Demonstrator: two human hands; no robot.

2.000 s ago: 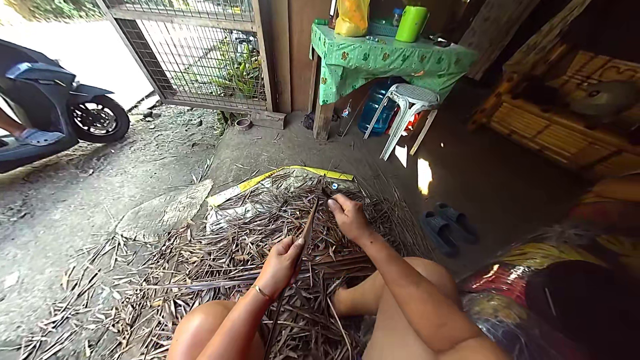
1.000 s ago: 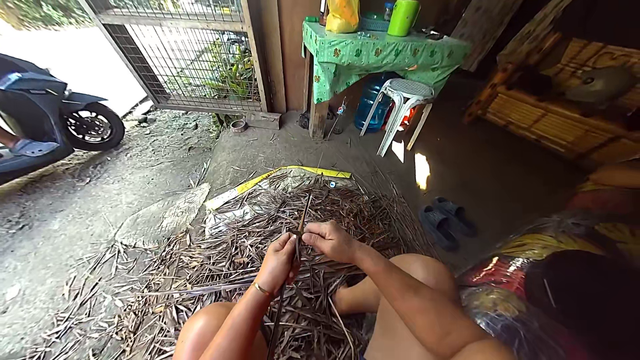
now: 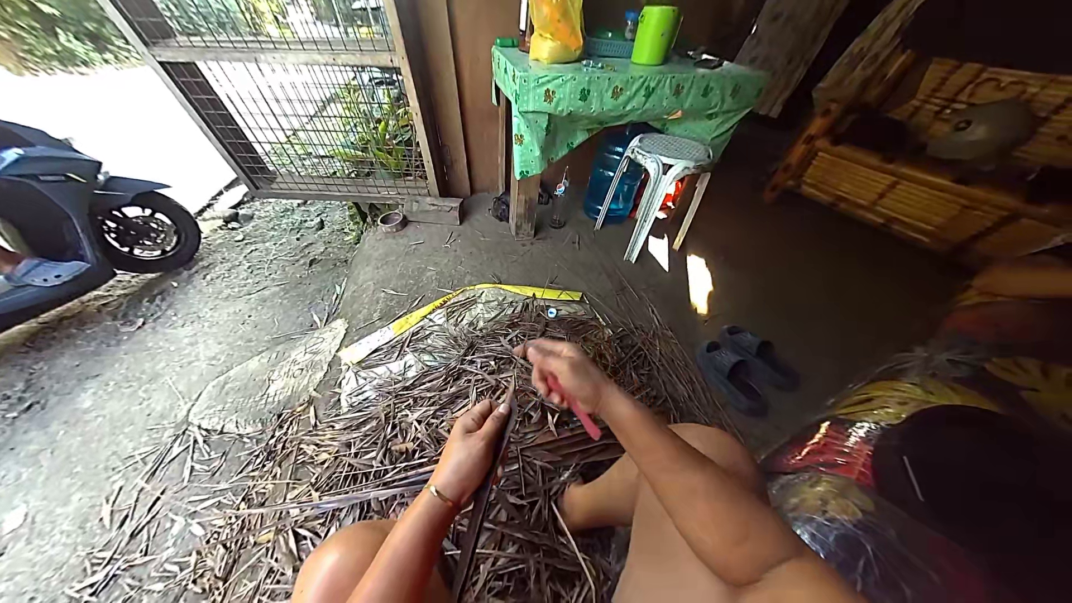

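My left hand [image 3: 471, 448] grips a long, dark brown dried leaf strip [image 3: 481, 512]; its tip points up past my thumb and its lower part hangs between my knees. Just right of that tip, my right hand [image 3: 563, 377] is closed around a tool with a red handle [image 3: 584, 416]. The handle sticks out below my fist; the tool's working end is hard to make out. Beneath both hands lies a wide heap of dry, brown leaf scraps [image 3: 377, 452], spread over the ground between and around my legs.
Yellow tape [image 3: 523, 291] lies along the heap's far edge. Dark slippers [image 3: 741, 368] are to the right, near plastic-wrapped bundles [image 3: 837, 494]. Farther off stand a white stool [image 3: 670, 151], a table with a green cloth [image 3: 620, 92] and a bamboo bench [image 3: 904, 193]. A scooter [image 3: 75, 209] is at left.
One second ago both hands were together on the strip. My right hand has since moved up and off it, and the red handle now shows.
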